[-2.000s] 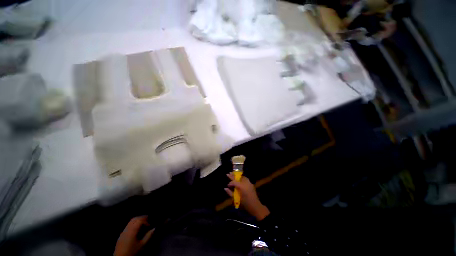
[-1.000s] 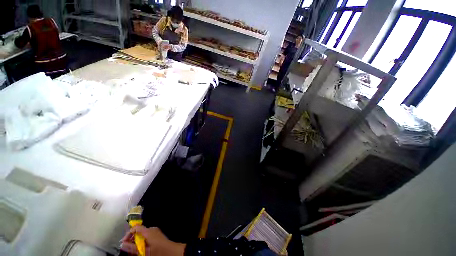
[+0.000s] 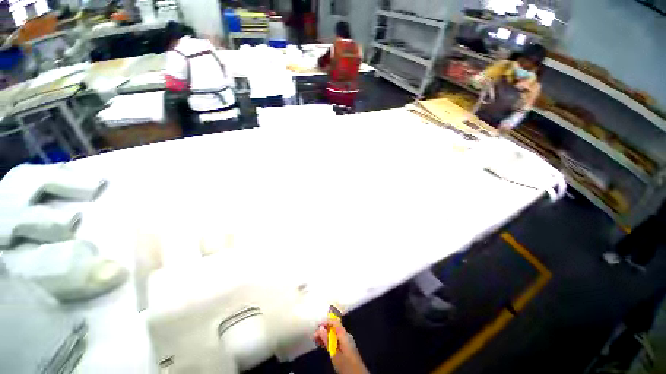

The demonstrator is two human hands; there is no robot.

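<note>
My right hand (image 3: 337, 346) is at the bottom centre, shut on the yellow handle of a glue brush (image 3: 334, 327). The brush points up beside the right edge of a cream cut panel (image 3: 186, 321) on the white table; whether the bristles touch it cannot be told. The panel has a curved slot with dark edge lines, and its upper part is washed out by glare. A glue container (image 3: 80, 272) with a cream round opening lies left of the panel. My left hand is not in view.
The long white table (image 3: 292, 182) runs ahead. Grey-white curved pieces (image 3: 66, 182) and a layered stack (image 3: 44, 340) are at left. A masked person (image 3: 511, 88) stands at the far right end; two more (image 3: 201, 73) (image 3: 343, 66) are behind. Shelves (image 3: 606, 117) line the right.
The view has swung left from the aisle and window side to the table and room. The brush is still in my right hand. My left hand, seen two seconds ago, is out of view.
</note>
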